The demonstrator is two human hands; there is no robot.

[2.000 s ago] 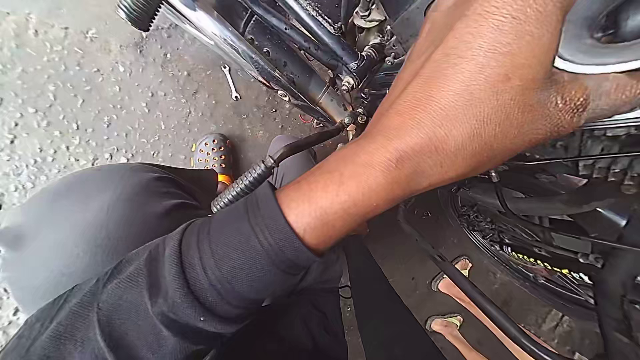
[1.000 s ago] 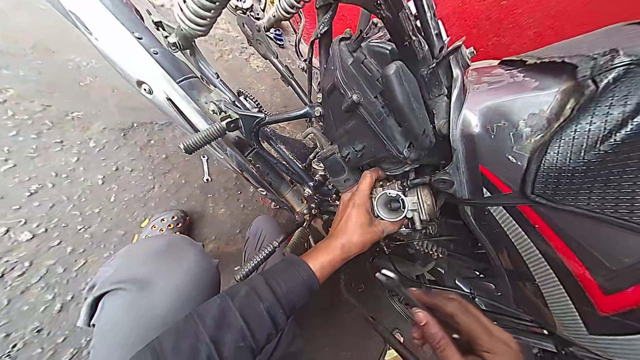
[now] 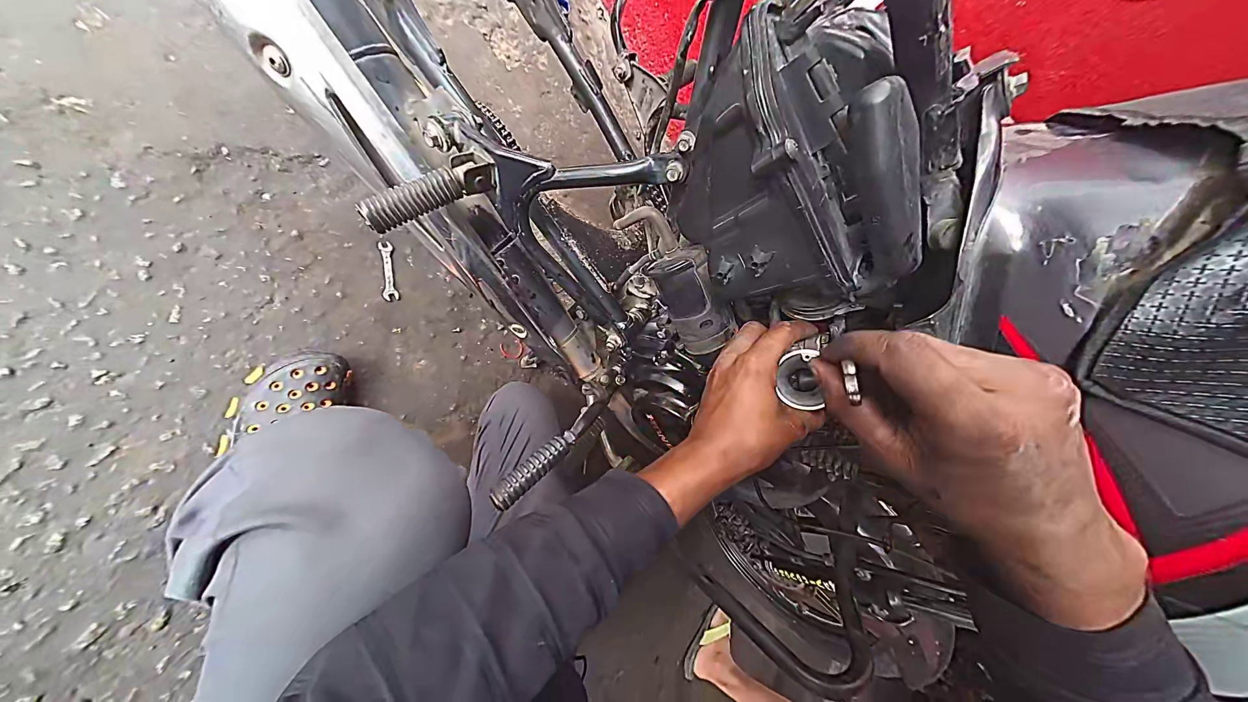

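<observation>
A motorcycle carburetor (image 3: 799, 378), its round metal mouth facing up, sits below the black plastic airbox (image 3: 804, 185). My left hand (image 3: 746, 400) grips the carburetor from the left side, fingers around its body. From the right, my right hand (image 3: 960, 448) reaches over with thumb and forefinger pinched at the mouth's edge. A small metal piece (image 3: 851, 382) shows beside those fingers; whether they hold it or something else, I cannot tell.
An open-end wrench (image 3: 389, 271) lies on the rough ground. Footpegs (image 3: 414, 199), an exhaust and frame tubes are at the left. The grey and red fuel tank (image 3: 1072, 205) stands at the right. Another person's sandalled foot (image 3: 726, 658) shows at the bottom.
My right hand has come up from below to the carburetor's mouth; the dark tool seen in it one second ago is no longer visible. My left hand stays on the carburetor.
</observation>
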